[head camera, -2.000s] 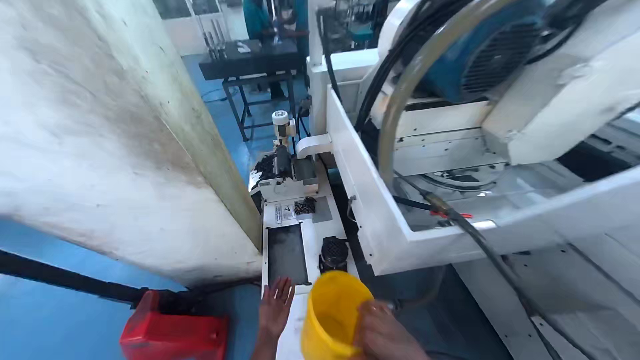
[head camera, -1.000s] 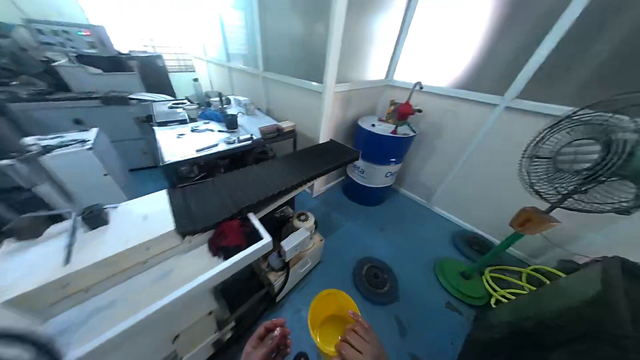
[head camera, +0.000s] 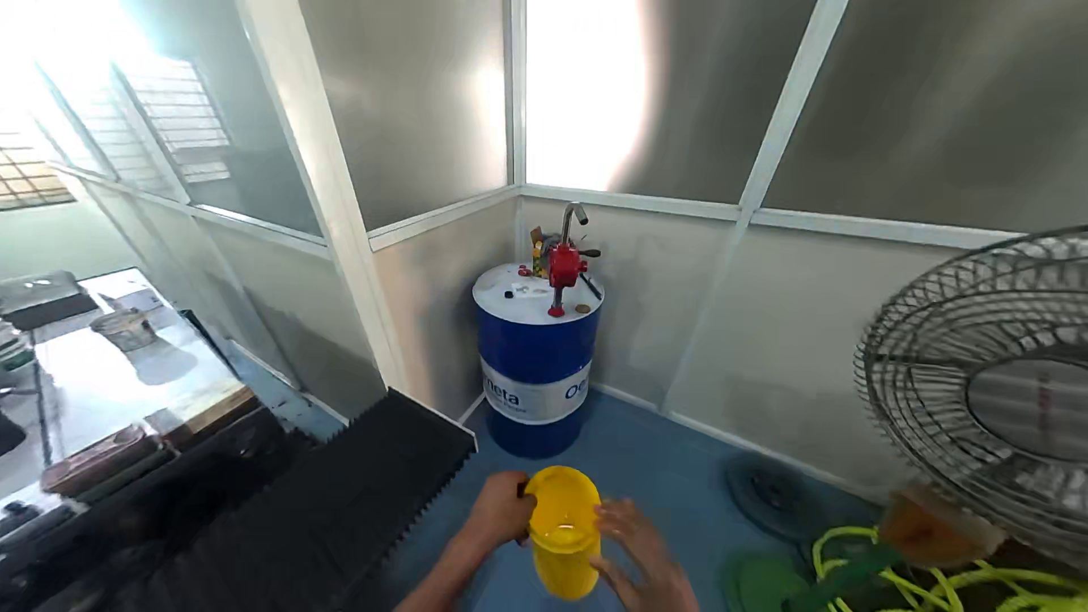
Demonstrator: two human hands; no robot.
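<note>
A yellow plastic jug (head camera: 568,561) is held out in front of me, its open top facing up, and its inside looks bare apart from a glint at the bottom. My left hand (head camera: 501,513) grips it at its left side, near the rim. Blurred, my right hand (head camera: 639,552) is at the jug's right side, fingers apart, the fingertips at its wall. Beyond the jug stands a blue and white steel drum (head camera: 537,374), upright in the corner. A red rotary hand pump (head camera: 564,265) with a curved metal spout is mounted on the drum's top.
A black bellows cover (head camera: 340,501) juts out at the left, beside a workbench (head camera: 170,357) with a container on it. At the right are a wire-caged fan (head camera: 1003,374), its green base (head camera: 761,582), a dark round disc (head camera: 769,493) and a yellow-green hose (head camera: 850,544). Partition walls meet behind the drum.
The view has swung from the machine to the corner, and the drum is now nearer. My left hand, apart from the jug one second ago, now grips it.
</note>
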